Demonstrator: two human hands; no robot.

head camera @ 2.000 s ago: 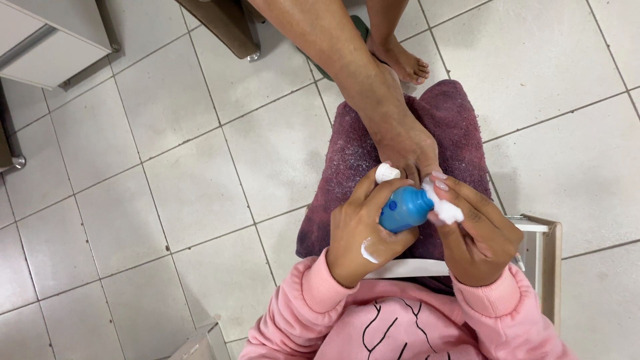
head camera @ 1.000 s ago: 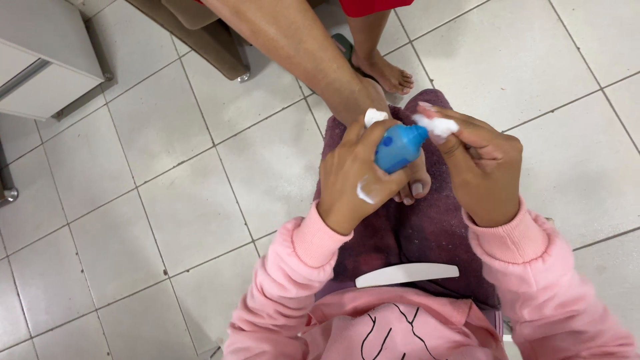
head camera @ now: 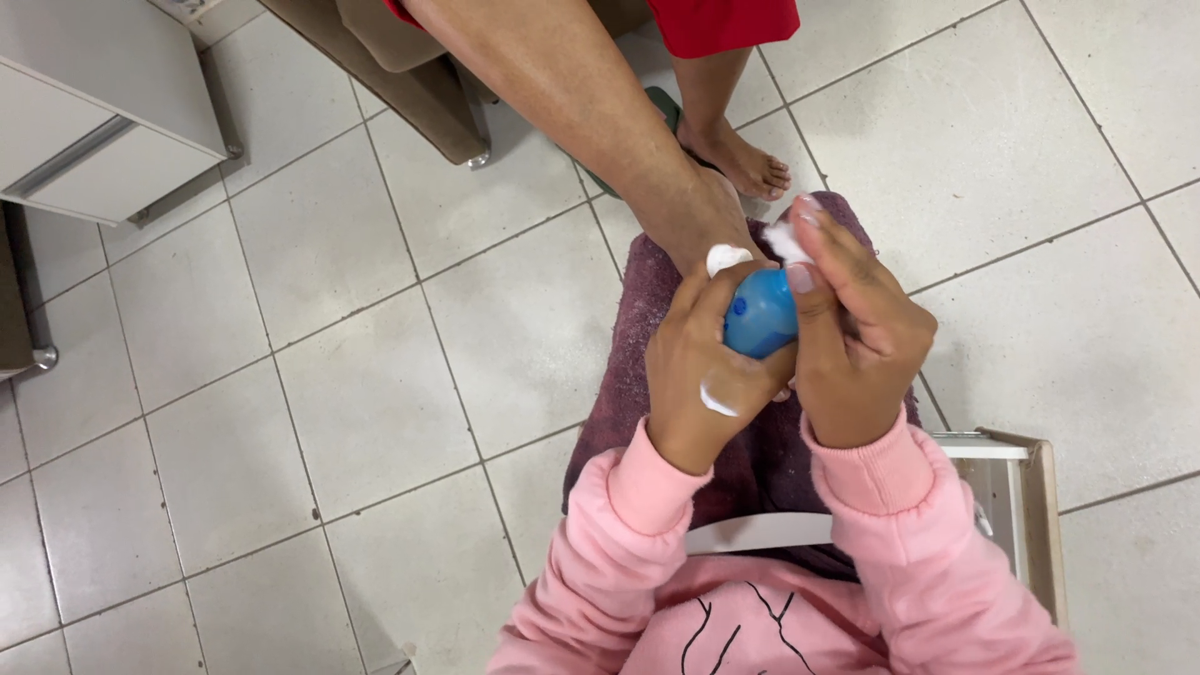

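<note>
My left hand (head camera: 708,361) is wrapped around a blue plastic squeeze bottle (head camera: 761,314). White cream (head camera: 718,401) lies on the back of that hand, and a white blob (head camera: 727,259) shows by its fingers. Between the thumb and fingertips of my right hand (head camera: 858,319) is a white cotton wad (head camera: 786,242), close to the bottle's top. Below my hands, another person's foot (head camera: 703,211) rests on a purple towel (head camera: 609,375) over my lap. My hands hide its toes and most of the forefoot.
The person's other foot (head camera: 741,159) is on the tiled floor beside a green sandal (head camera: 664,105). A brown seat (head camera: 403,84) stands ahead, a white drawer cabinet (head camera: 112,103) at upper left. A white curved strip (head camera: 769,532) lies across my lap; an open-topped drawer (head camera: 1017,506) is at right.
One second ago my hands were further apart, with the wad above the bottle's tip; now my right hand is against the bottle. Both hands keep their hold.
</note>
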